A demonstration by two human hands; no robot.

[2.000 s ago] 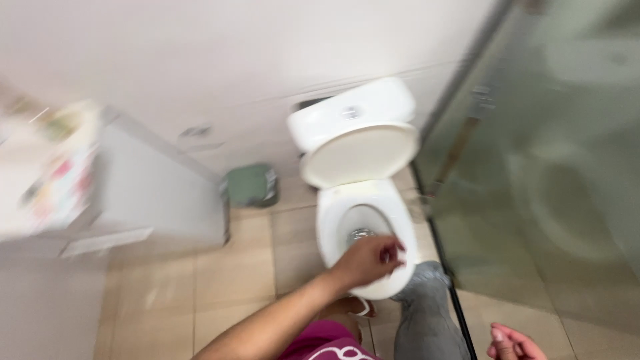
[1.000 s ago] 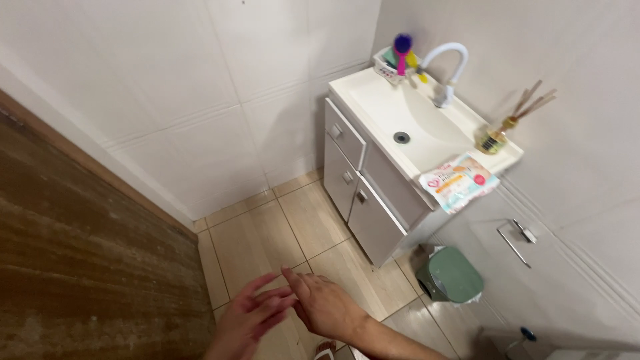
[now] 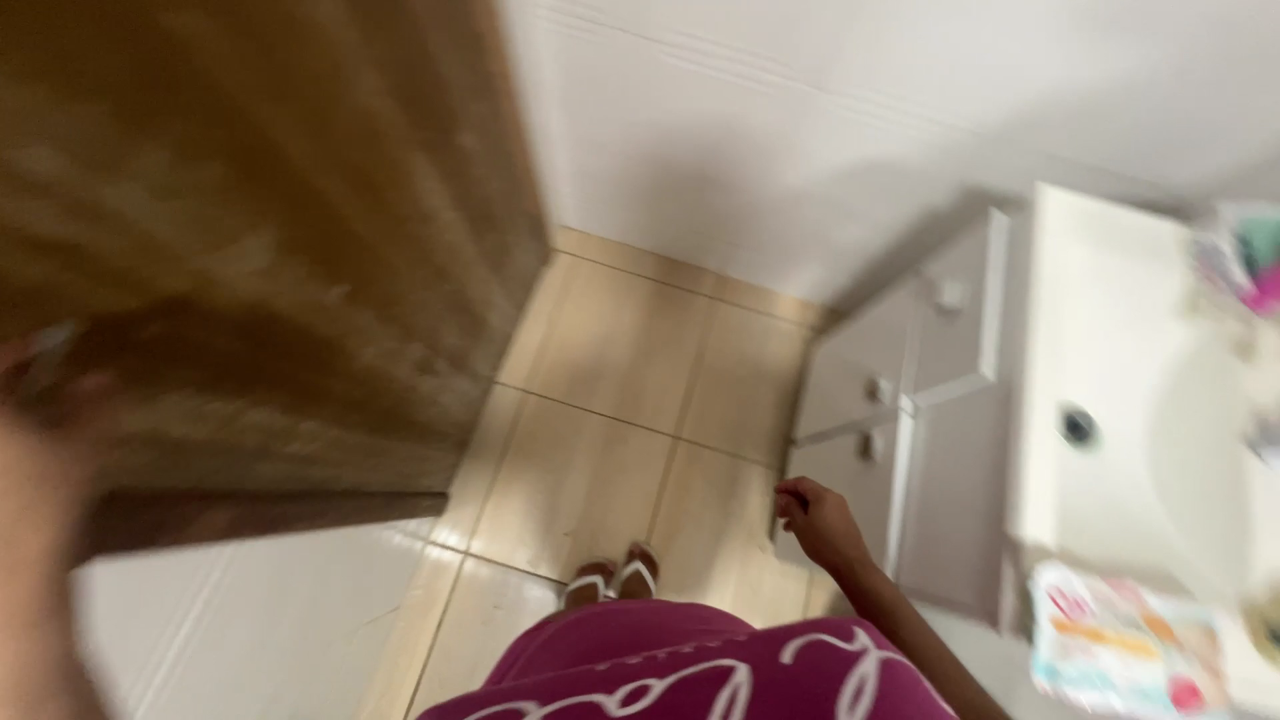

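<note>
At the far left, my left hand (image 3: 55, 400) is at a metal door handle (image 3: 48, 350) on the brown wooden door (image 3: 270, 230); blur hides whether its fingers grip the handle. My right hand (image 3: 822, 520) hangs with curled fingers in front of the white vanity cabinet (image 3: 950, 480), and nothing shows in it. Right of that hand, the white sink basin (image 3: 1110, 500) has a dark drain. A colourful printed packet (image 3: 1125, 640) lies on the sink's near edge.
Beige floor tiles (image 3: 590, 420) run between door and cabinet. A white wall (image 3: 760, 130) stands ahead. A pink and green item (image 3: 1262, 265) sits at the sink's far corner. Two sandalled feet (image 3: 612, 580) stand on the floor below.
My hands, close together one second ago, are now far apart, the left one at the door handle. The view has swung from the toilet past the sink towards the door.
</note>
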